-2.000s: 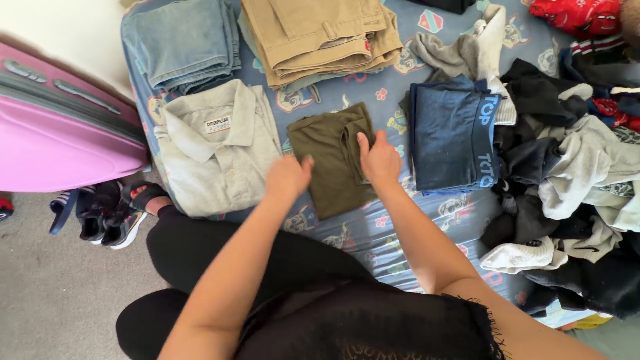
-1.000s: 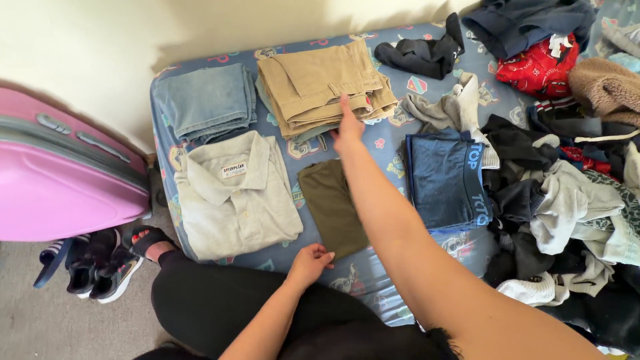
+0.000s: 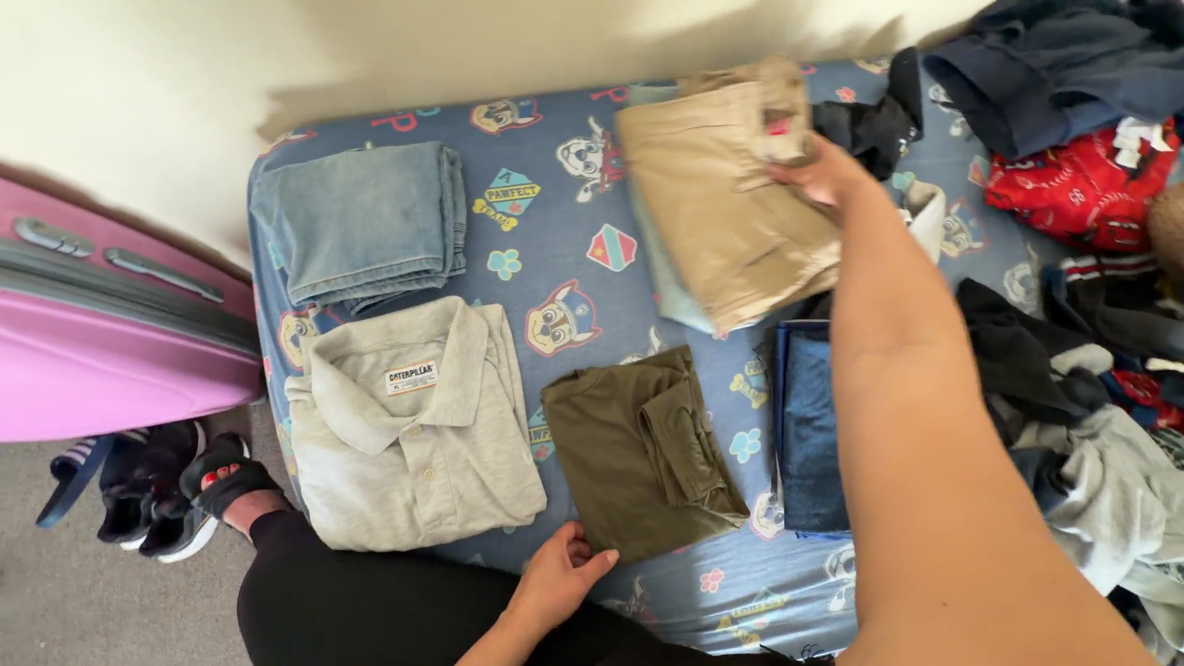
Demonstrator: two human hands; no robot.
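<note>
My right hand [image 3: 819, 176] grips the right edge of the folded khaki trousers [image 3: 703, 185], which lie slanted over a pale blue-green folded garment [image 3: 659, 250]. My left hand [image 3: 564, 573] rests at the lower edge of a folded olive garment [image 3: 629, 453]; its thumb and fingers are near the cloth, and whether they pinch it is unclear. Left of the olive piece lies a folded light grey Caterpillar polo shirt [image 3: 416, 444]. Folded blue jeans [image 3: 370, 222] are above the polo. Folded dark blue boxer briefs [image 3: 812, 425] are partly hidden behind my right forearm.
A patterned blue sheet [image 3: 504, 264] covers the mattress, against a pale wall [image 3: 370, 55]. Loose clothes [image 3: 1110, 462] are heaped on the right, with a red garment [image 3: 1082, 190] and a black one [image 3: 865, 125] farther back. A pink suitcase [image 3: 111, 361] and shoes [image 3: 157, 490] are at the left.
The khaki trousers have shifted right and turned, with my right hand now on their right edge. That hand was over the olive garment at first. My left hand has moved to the olive garment's lower edge.
</note>
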